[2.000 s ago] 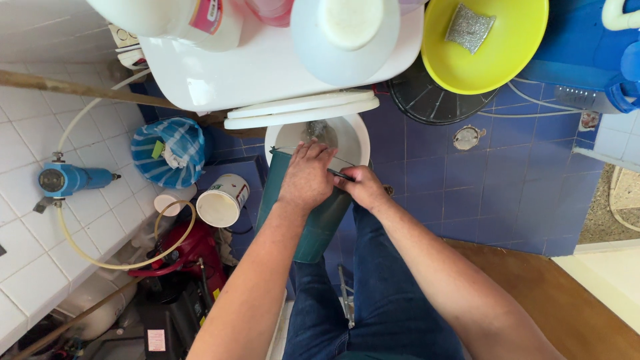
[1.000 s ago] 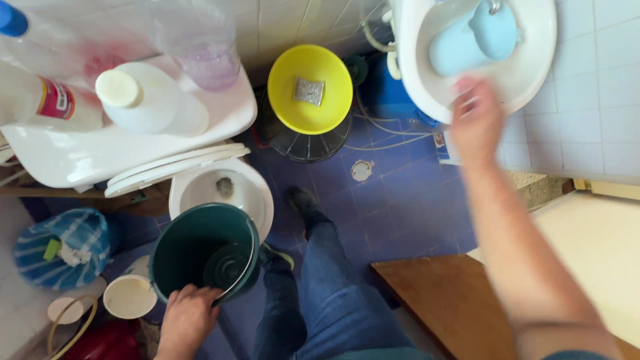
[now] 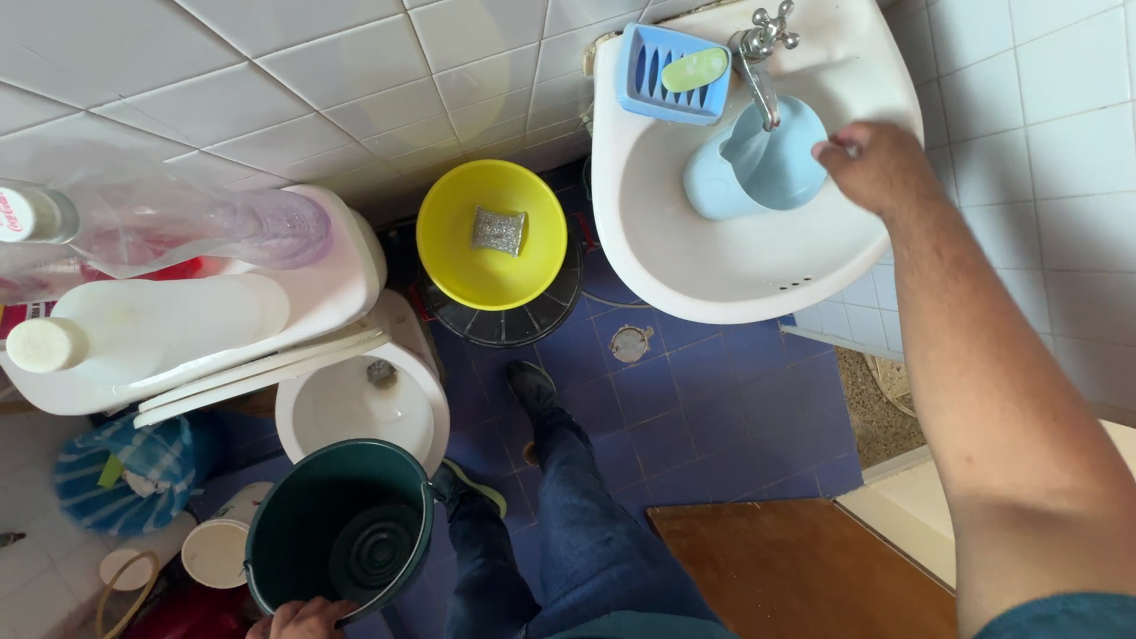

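Note:
My left hand (image 3: 304, 619) grips the near rim of a dark green plastic bucket (image 3: 342, 524), which is tilted beside the toilet bowl (image 3: 364, 413) and looks empty but for its ringed base. At the right, my right hand (image 3: 874, 169) is closed around the handle side of a light blue plastic jug (image 3: 723, 182) that leans in the white sink (image 3: 657, 240). The handle itself is hidden by my fingers. Water runs from the metal faucet (image 3: 761, 84) into the jug. A green bar of soap (image 3: 695, 70) lies on a blue soap dish (image 3: 642, 99) on the sink's corner.
A yellow basin (image 3: 444, 257) with a silvery scouring sponge (image 3: 499, 231) sits on a black round lid (image 3: 497, 328). Plastic bottles (image 3: 177, 324) lie or stand on the toilet tank (image 3: 342, 306). A blue bag-lined bin (image 3: 80, 484) and white tubs (image 3: 216, 555) are at lower left, a brown door (image 3: 781, 568) at lower right.
The view has swung toward the sink. My right hand has left the bucket and reached the jug. The bucket, earlier held over the toilet in both hands, is now in my left hand alone.

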